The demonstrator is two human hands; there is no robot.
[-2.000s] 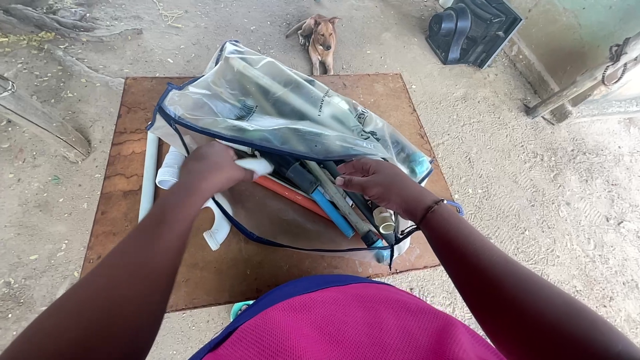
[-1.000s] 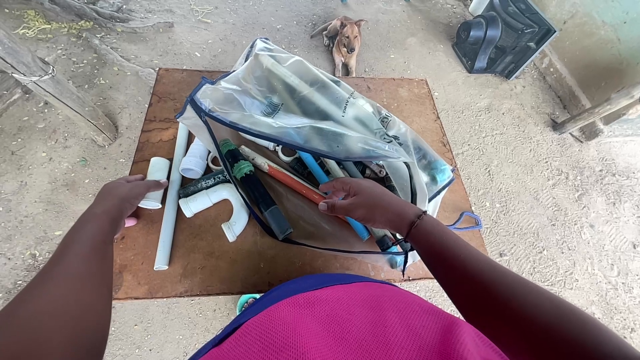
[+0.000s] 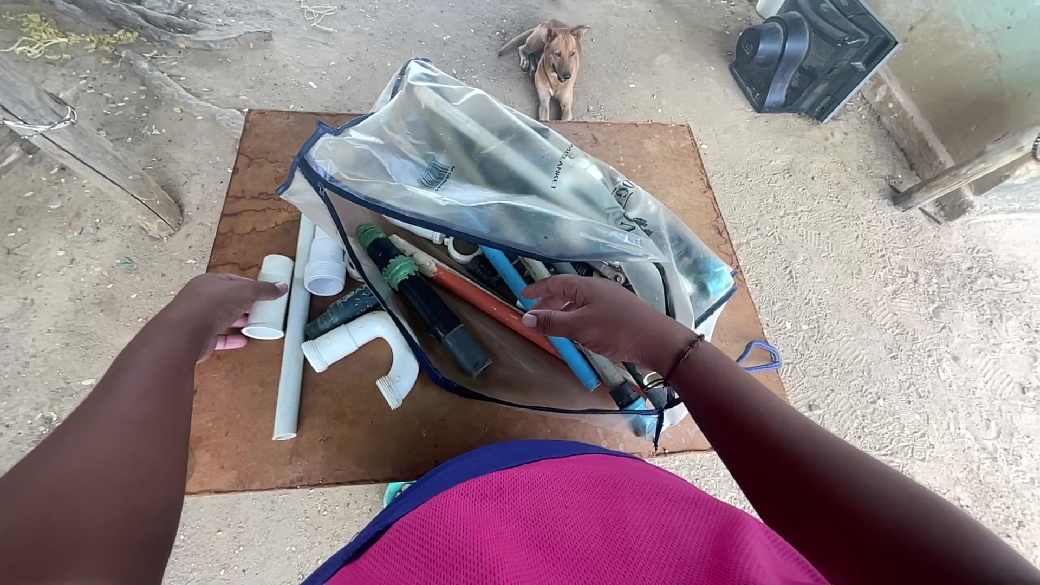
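Observation:
My left hand (image 3: 231, 313) touches a short white plastic pipe (image 3: 269, 296) lying at the table's left side; whether it grips the pipe is unclear. Beside it lie a long pale pipe (image 3: 293, 349), a white ribbed fitting (image 3: 325, 264), a dark cylindrical piece (image 3: 343, 311) and a white curved trap pipe (image 3: 366, 337). My right hand (image 3: 581, 313), fingers partly curled, is over the opening of a clear plastic bag (image 3: 487, 162) with dark blue trim. Under or near its fingers are a blue pipe (image 3: 573, 361) and an orange pipe (image 3: 487, 302). A black pipe with green ends (image 3: 422, 301) lies in the opening.
The bag rests on a brown tabletop (image 3: 390, 439). Beyond the far edge a dog (image 3: 559, 61) lies on the sandy ground. A wooden post (image 3: 89, 154) stands left; a black plastic object (image 3: 804, 57) and a wooden pole (image 3: 959, 175) are at right.
Since two seconds ago, my left hand has moved from the bag's opening to the short white pipe at the left. The black pipe with green ends now shows. My right hand remains over the opening.

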